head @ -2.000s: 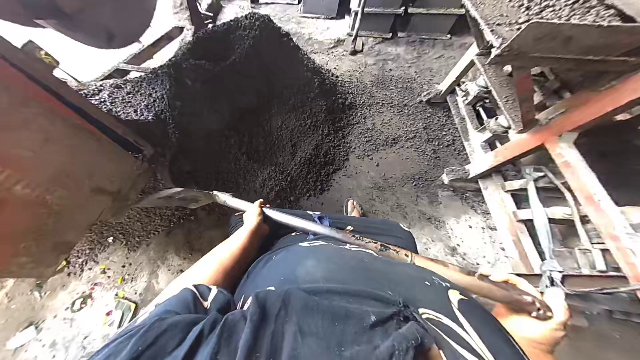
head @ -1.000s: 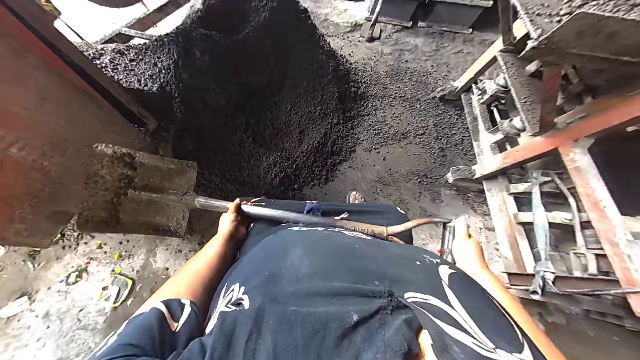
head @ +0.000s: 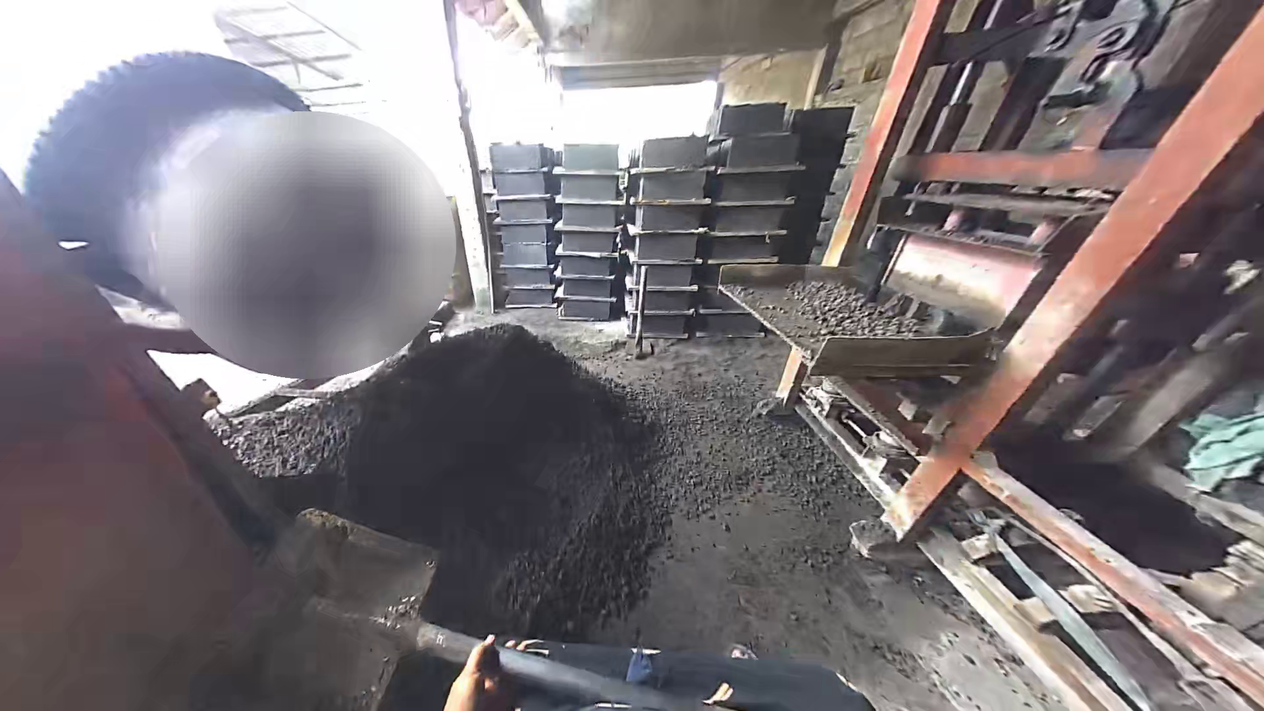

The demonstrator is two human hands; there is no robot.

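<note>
At the bottom of the head view my left hand (head: 479, 676) is closed around the shaft of a shovel (head: 553, 675), near its blade. The metal blade (head: 365, 565) lies to the left of the hand, beside a rust-red metal panel (head: 89, 494), with some dark grit on it. Beyond the blade rises a large heap of dark, damp granular mix (head: 494, 444). My right hand and the far end of the shovel are below the frame.
A red-framed machine (head: 973, 415) with a tray of loose mix (head: 849, 311) stands on the right. Stacked grey blocks on boards (head: 674, 188) stand at the back. A toothed drum (head: 89, 148) is at upper left, partly behind a blurred area. Grit covers the floor (head: 750, 563).
The view has tilted up strongly, bringing the block stacks into sight. My right hand, seen earlier on the shovel's handle end, has left the frame. The left hand still holds the shaft.
</note>
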